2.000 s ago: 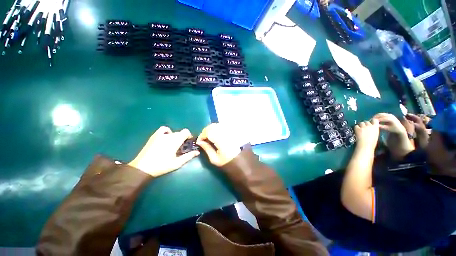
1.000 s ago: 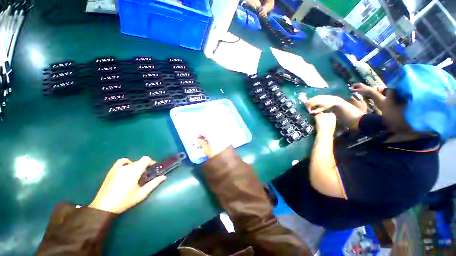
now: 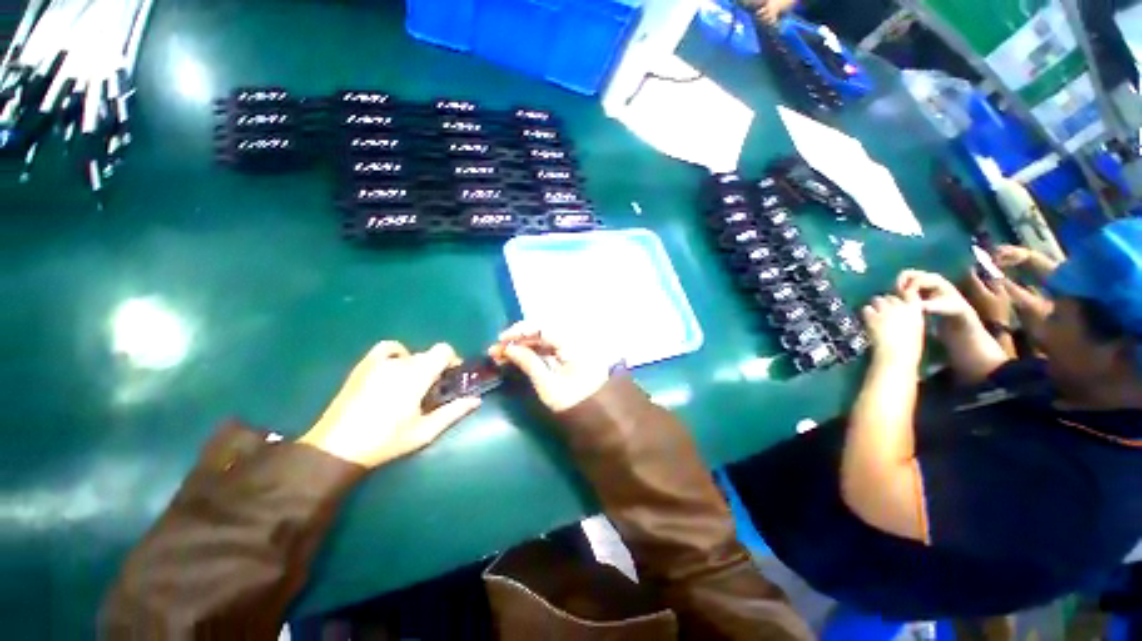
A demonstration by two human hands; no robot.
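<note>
My left hand (image 3: 391, 403) grips a black housing (image 3: 466, 381) with a dark red inner face and a few white dots, above the green bench. My right hand (image 3: 549, 368) is at the housing's right end, its thumb and fingertips close together; whether they pinch a small white insert is too small to tell. The white parts tray (image 3: 607, 291) with its light blue rim lies just beyond my right hand, which overlaps its near left corner. Single inserts inside the tray cannot be made out in the glare.
Laid-out housings (image 3: 470, 169) lie in columns behind the tray. A neighbour's double row (image 3: 787, 276) slants at right, by loose white parts (image 3: 852, 256) and paper sheets (image 3: 852, 169). Cable bundles (image 3: 88, 63) lie far left, a blue bin (image 3: 526, 35) behind. A person (image 3: 1002, 451) works at right.
My right hand has come from inside the tray back to the housing in my left hand. The camera view has shifted, so the bench things appear further right and higher.
</note>
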